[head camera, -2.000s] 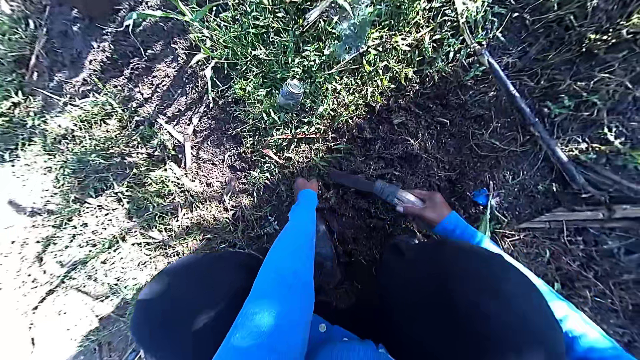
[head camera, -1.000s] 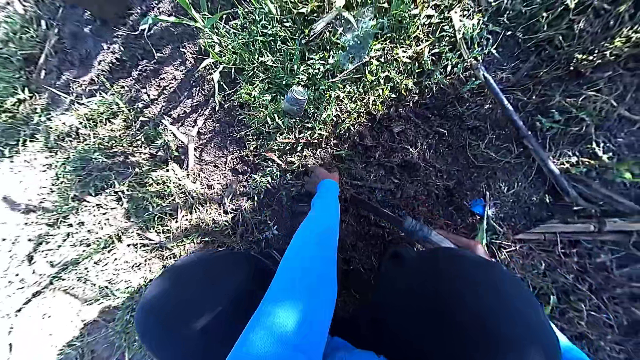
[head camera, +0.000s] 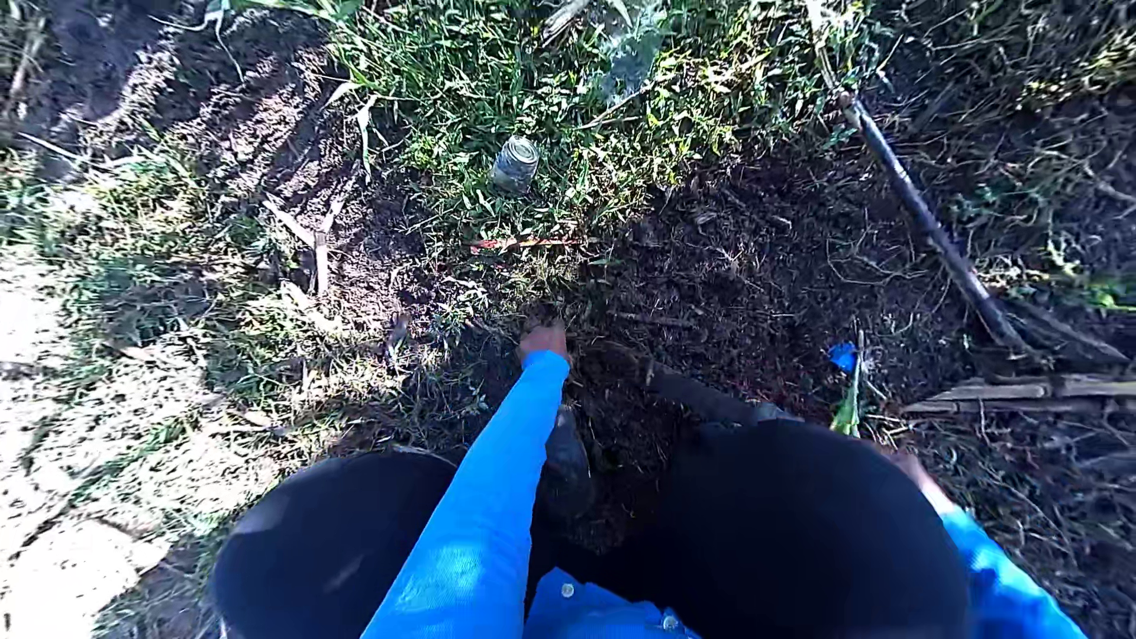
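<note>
My left hand (head camera: 543, 339) is down at the ground in the middle of the view, its fingers closed on a tuft of grass (head camera: 543, 297) at the edge of dark soil. A long dark blade (head camera: 701, 395), like a machete's, lies low over the soil to the right of that hand. Its pale handle end runs behind my right knee. My right hand (head camera: 907, 466) shows only in part beside that knee, at the handle end of the tool; the knee hides its fingers. Both sleeves are blue.
A clear jar or cup (head camera: 515, 165) stands in the grass ahead. Nearby lies a thin reddish stick (head camera: 525, 242). To the right are a long dark stick (head camera: 932, 222), dry stalks (head camera: 1021, 392) and a blue scrap (head camera: 843, 357). A boot (head camera: 568, 466) shows between my knees.
My right hand and the blade have drawn back toward my right knee, which now hides most of the hand and the handle. My left hand remains low by the grass.
</note>
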